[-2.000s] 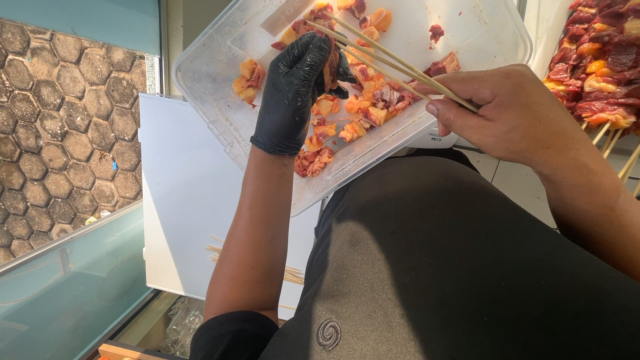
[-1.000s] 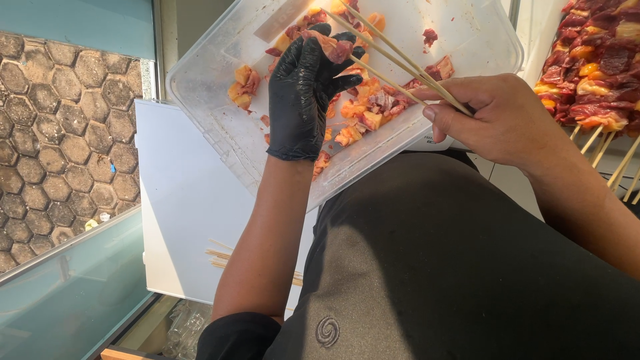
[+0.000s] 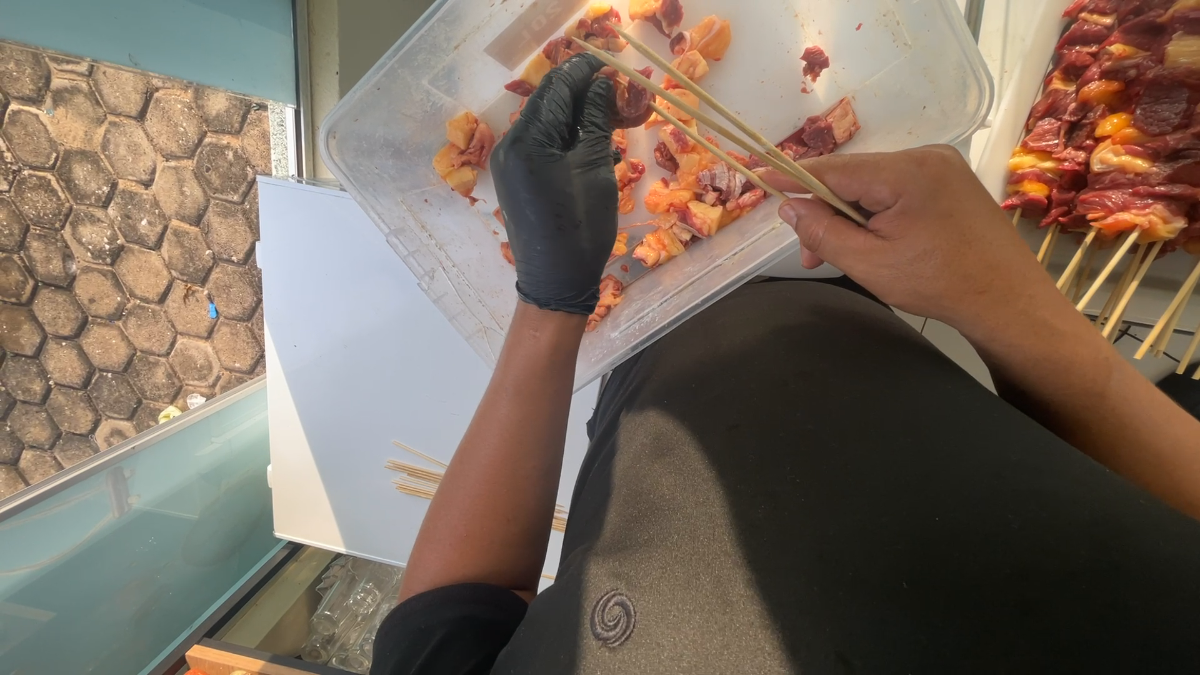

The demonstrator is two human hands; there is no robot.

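Note:
My left hand (image 3: 558, 187), in a black disposable glove, pinches a dark red piece of raw meat (image 3: 633, 99) between thumb and fingers, above a clear plastic tub (image 3: 412, 253). My right hand (image 3: 891, 220), bare, holds several bamboo skewers (image 3: 750, 141) by their lower ends. The skewers point up and left, and their tips reach beside the gloved fingers. Whether a tip has entered the held meat cannot be told. Chunks of raw meat and yellowish fat (image 3: 703, 217) lie scattered over the tub floor, partly behind the left hand.
At the right, loaded raw meat skewers (image 3: 1116, 122) lie in a white tray, their bare ends toward me. Below the tub, loose bamboo skewers (image 3: 417, 478) rest on a white panel (image 3: 366, 375). A glass pane (image 3: 112, 544) and hexagonal paving (image 3: 122, 225) are at the left.
The gloved hand has turned, its fingers now bunched at the skewer tips; a second ago a piece of meat lay across its more spread fingers. My right hand still holds the skewers.

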